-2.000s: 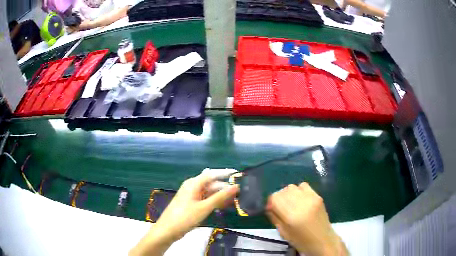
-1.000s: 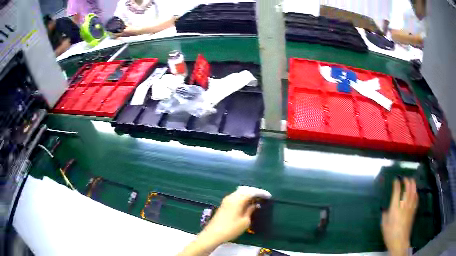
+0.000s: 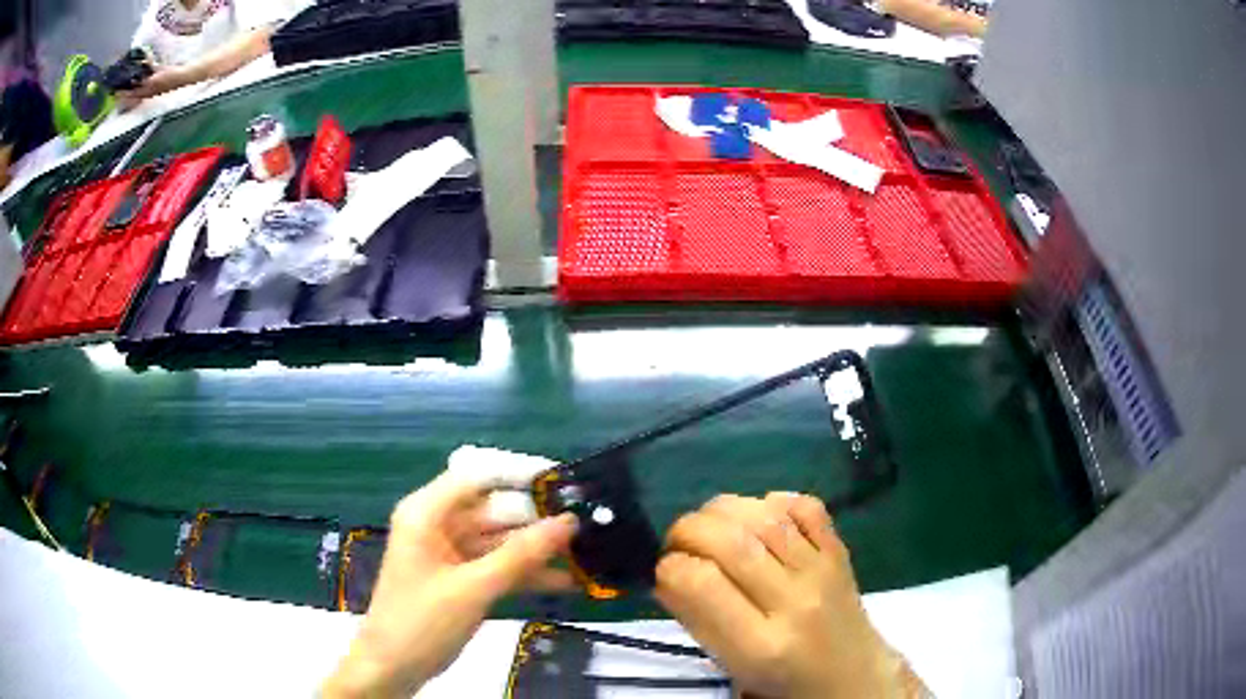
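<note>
A phone middle frame [image 3: 615, 516] is held tilted above the green belt, its orange-edged solid end to the left and silver-white patches at its far right end. My left hand [image 3: 465, 553] grips the orange end with thumb and fingers; white finger cots cover some fingertips. My right hand [image 3: 772, 587] is curled at the frame's near long edge, by the solid end. Its fingertips are hidden, so I cannot tell if they hold a small part or tool. Another frame [image 3: 547, 669] lies on the white mat [image 3: 943, 628] below my hands.
More frames [image 3: 260, 550] lie along the belt's near left edge. Beyond are a red tray [image 3: 793, 290] with white strips and a blue piece, a black tray [image 3: 308, 328] with a plastic bag and bottle, and a grey post [image 3: 506, 164]. A person's arm [image 3: 219, 68] shows far left.
My right hand has come back from the belt's far right to the frame. The frame is now raised and tilted in my left hand. The whole view has shifted.
</note>
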